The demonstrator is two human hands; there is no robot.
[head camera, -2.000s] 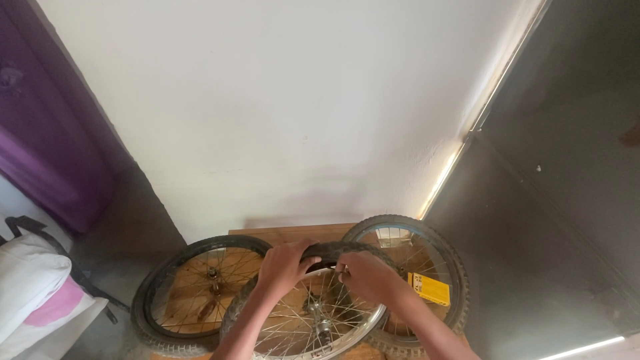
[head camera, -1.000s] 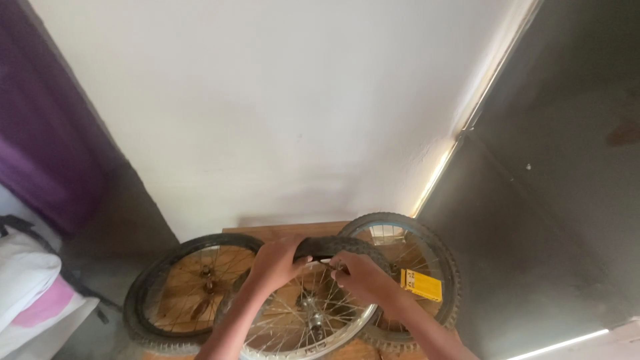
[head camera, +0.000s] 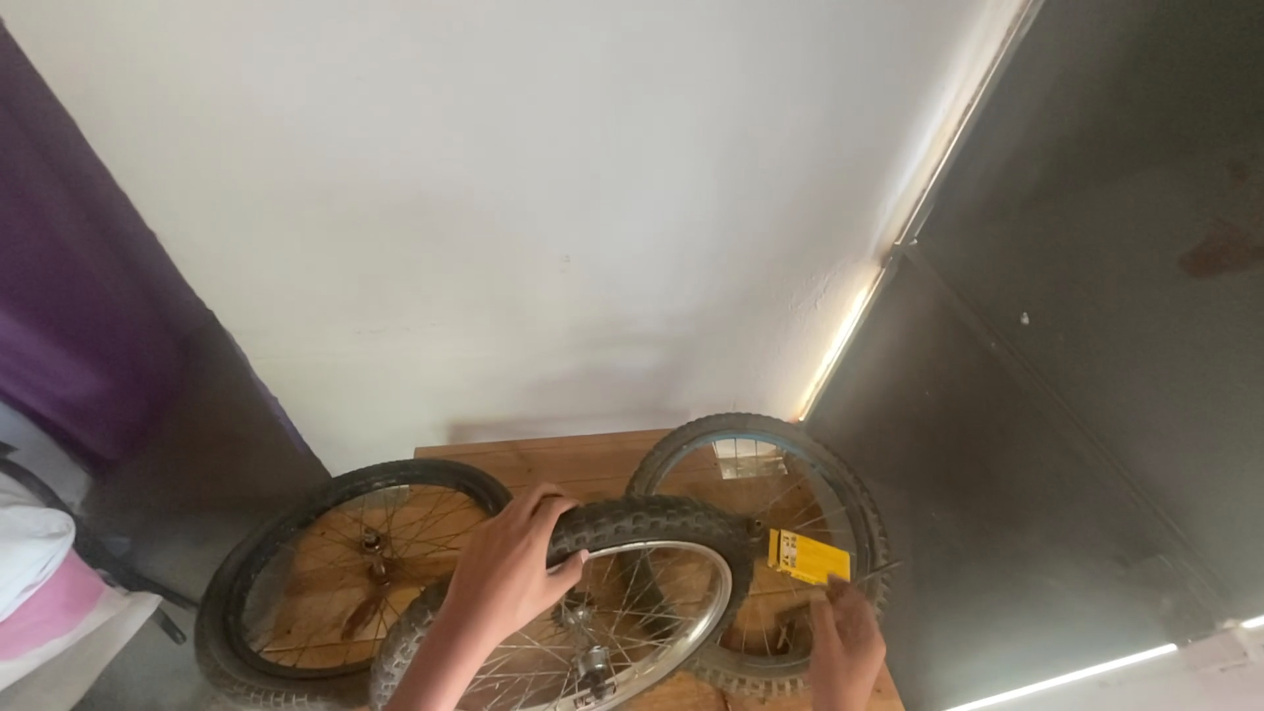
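A bicycle wheel with a knobby black tire [head camera: 652, 515] and silver rim stands tilted at the front middle, its hub and spokes showing. My left hand [head camera: 518, 563] grips the top of this tire, thumb at the rim. Off to the right, my right hand [head camera: 846, 632] is beside a yellow box [head camera: 810, 558] that lies over the right-hand wheel; a thin dark tool or rod sticks out near its fingers, and its hold is blurred. That second knobby-tired wheel [head camera: 726, 430] has a bluish rim. On the left lies a third wheel with a black tire [head camera: 232, 583].
Under the wheels is a wooden table [head camera: 553, 452], its back edge near a white wall [head camera: 553, 217]. A dark metal door or panel [head camera: 1037, 444] rises at the right. At the left are a purple curtain [head camera: 89, 296] and a pink and white cloth [head camera: 59, 602].
My right hand has left the middle wheel's tire and moved right, to beside the yellow box. My left hand stays on the tire.
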